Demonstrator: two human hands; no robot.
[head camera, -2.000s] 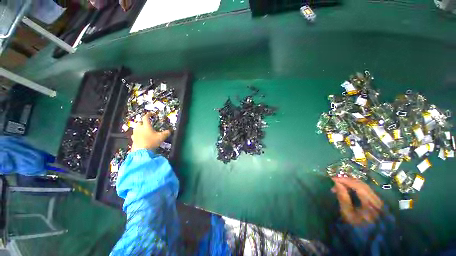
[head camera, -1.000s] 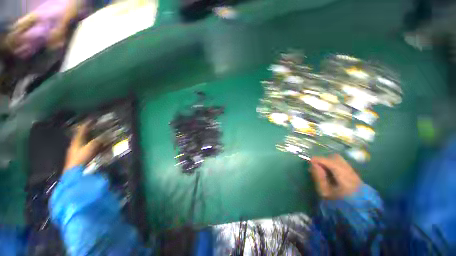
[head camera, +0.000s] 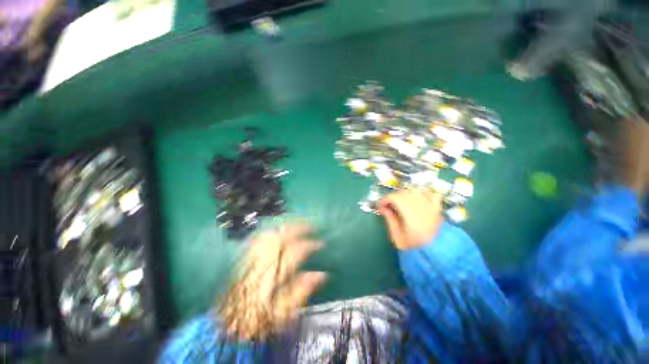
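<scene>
A heap of small circuit boards with white and yellow pieces (head camera: 420, 138) lies on the green bench right of centre. My right hand (head camera: 413, 217) is at its lower edge with thumb and fingertips close together; whether a part is between them cannot be told. A dark heap of small black parts (head camera: 249, 185) lies left of centre. My left hand (head camera: 274, 277), blurred, is just below this heap with thumb and fingers apart, and nothing shows in it. A black tray (head camera: 158, 234) at the left holds more board assemblies.
Another person's blue sleeve (head camera: 598, 227) and hand are at the right edge, beside a dark tray with parts. A bright green piece (head camera: 543, 184) lies right of the board heap. A white sheet (head camera: 114, 35) and a black tray (head camera: 267, 8) are at the far side.
My left hand has left the tray and moved right, below the black parts. My right hand stays at the board heap's lower edge. The view has turned right, showing another person's arm.
</scene>
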